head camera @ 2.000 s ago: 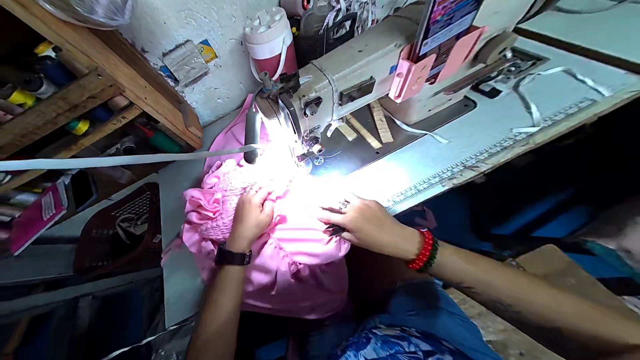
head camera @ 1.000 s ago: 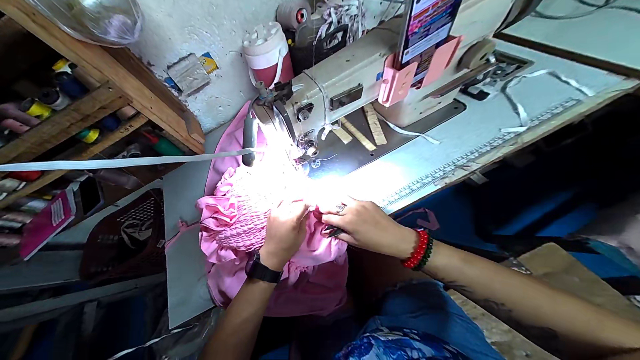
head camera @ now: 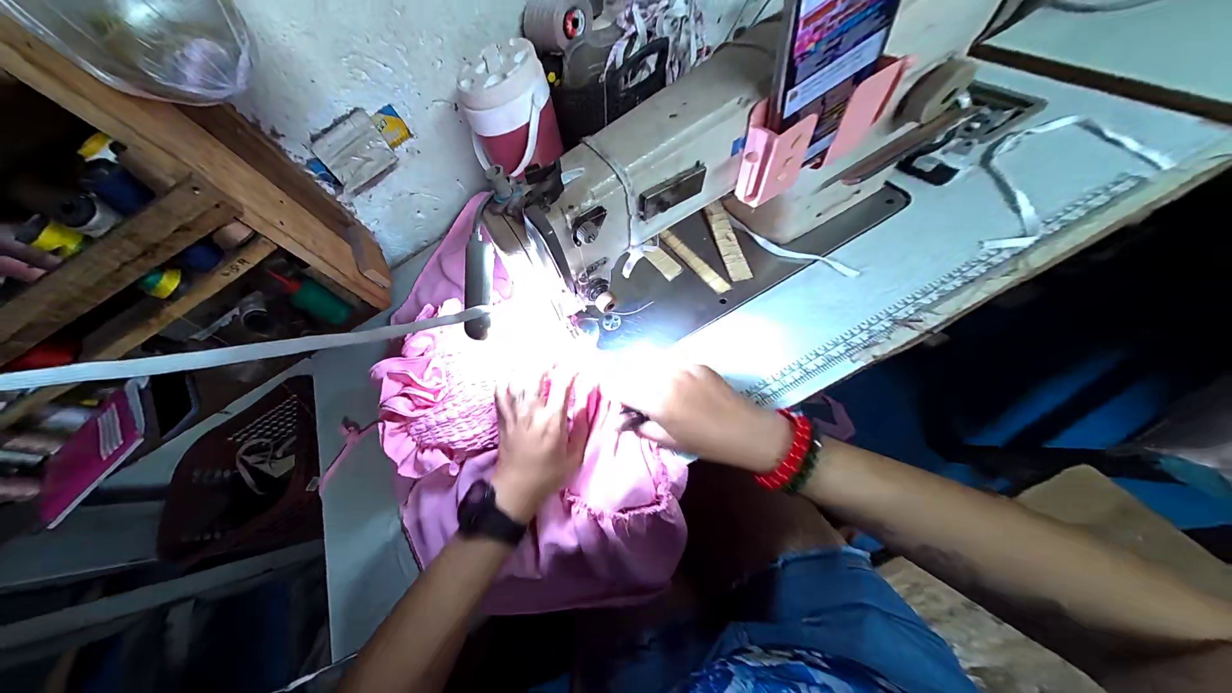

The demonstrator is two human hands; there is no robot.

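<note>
Pink gathered fabric lies bunched beneath the head of a sewing machine and hangs over the table's near edge. On top of it rests my left hand, fingers spread and pointing toward the needle area. My right hand, with curled fingers, is at the fabric's right side; a dark, small object shows at its fingertips, too unclear to name. Glare from the machine's lamp hides the needle and part of both hands. A pale flat strip runs from the left to the machine head.
A wooden rack with thread spools stands at left, near a dark perforated basket. A red and white jug is behind the machine. A pink holder bears a phone. Fabric scraps lie on the machine bed; a measuring tape lines the table edge.
My left hand, near my right hand a second ago with its fingers bent, now lies spread flat on the fabric farther left. The right hand remains by the fabric's right side.
</note>
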